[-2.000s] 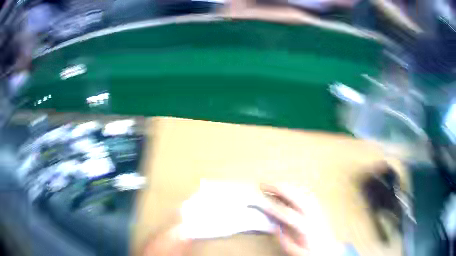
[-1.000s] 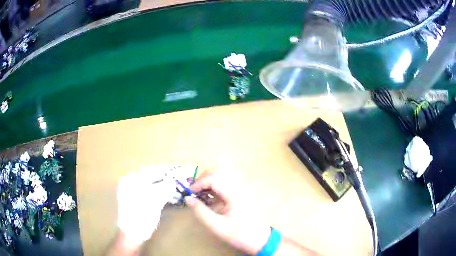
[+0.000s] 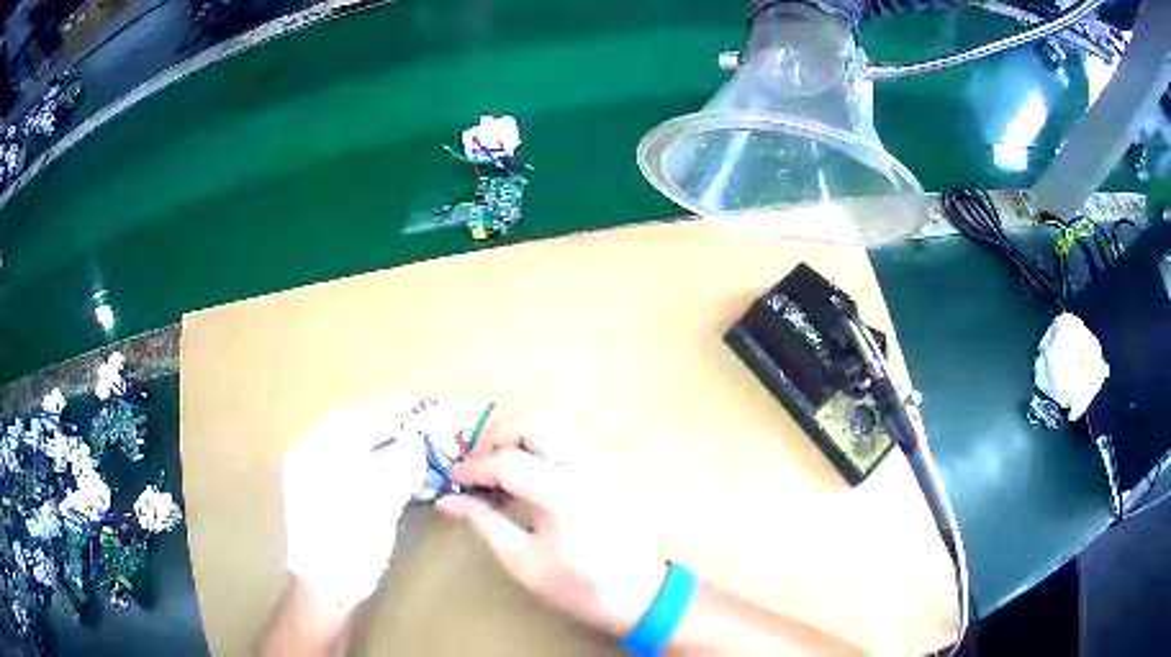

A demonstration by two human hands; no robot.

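Observation:
My left hand [image 3: 340, 494], in a white glove washed out by glare, holds a small wired assembly [image 3: 430, 443] above the tan board [image 3: 616, 308]. Blue and green lead wires stick out of the assembly. My right hand [image 3: 520, 501], bare with a blue wristband, has its thumb and fingertips closed together at the assembly's wires on its right side. Which strand the fingertips pinch is too small to tell. The fingers and glove hide much of the assembly.
A soldering iron [image 3: 905, 430] lies across its black stand [image 3: 803, 347] at the right. A clear extractor cone [image 3: 796, 141] hangs above the board's back edge. White-and-green assemblies [image 3: 84, 494] are heaped at left; another [image 3: 494, 173] is on the green belt [image 3: 321, 167].
The assembly on the belt has moved left in view. The board, stand and hood have shifted slightly left and up. Both hands remain together at the held assembly.

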